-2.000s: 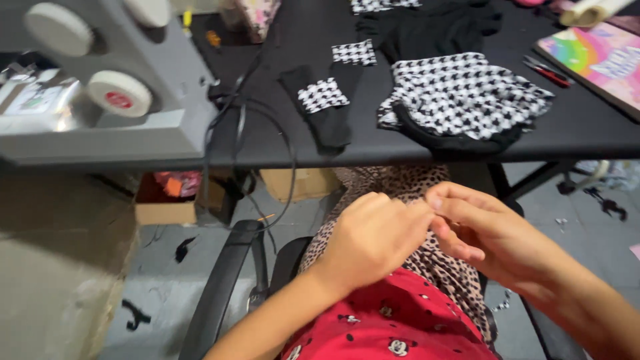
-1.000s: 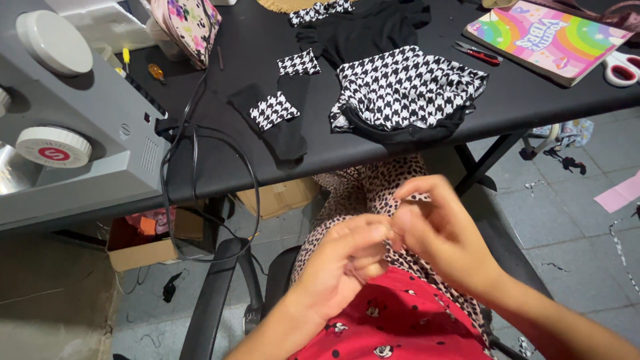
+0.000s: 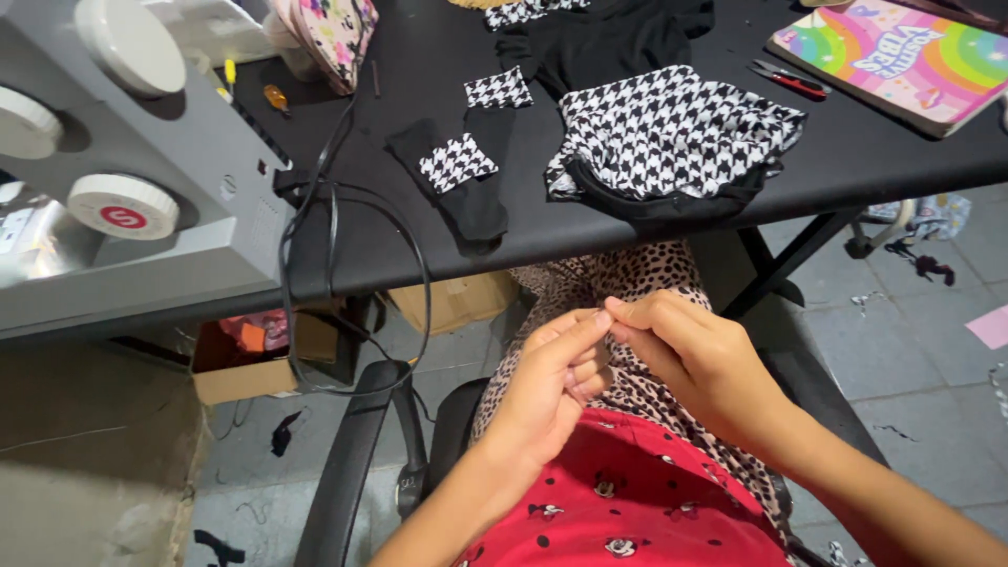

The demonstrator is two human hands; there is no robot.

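Above the lap, my left hand (image 3: 559,374) and my right hand (image 3: 685,354) meet at their fingertips, thumb and forefinger pinched on each. Whether something as small as a thread or needle is between them cannot be made out. Beyond them on the black table lies a doll-sized or small garment with a houndstooth skirt (image 3: 669,134) and a black top (image 3: 606,47). Left of it are black fabric pieces (image 3: 472,209) with houndstooth bands (image 3: 458,163). Red-handled thread snips (image 3: 790,80) rest to the right of the garment.
A grey sewing machine (image 3: 157,150) stands at the left, its black cable (image 3: 425,268) looping over the table edge. A colourful notebook (image 3: 898,59) lies at the right. Below are an open cardboard box (image 3: 244,382), a chair armrest (image 3: 346,465) and fabric scraps (image 3: 285,433) on the floor.
The hands have stayed close together above the lap while their fingers shifted, and the fingertips now meet. The view has turned somewhat to the right since the oldest frame.
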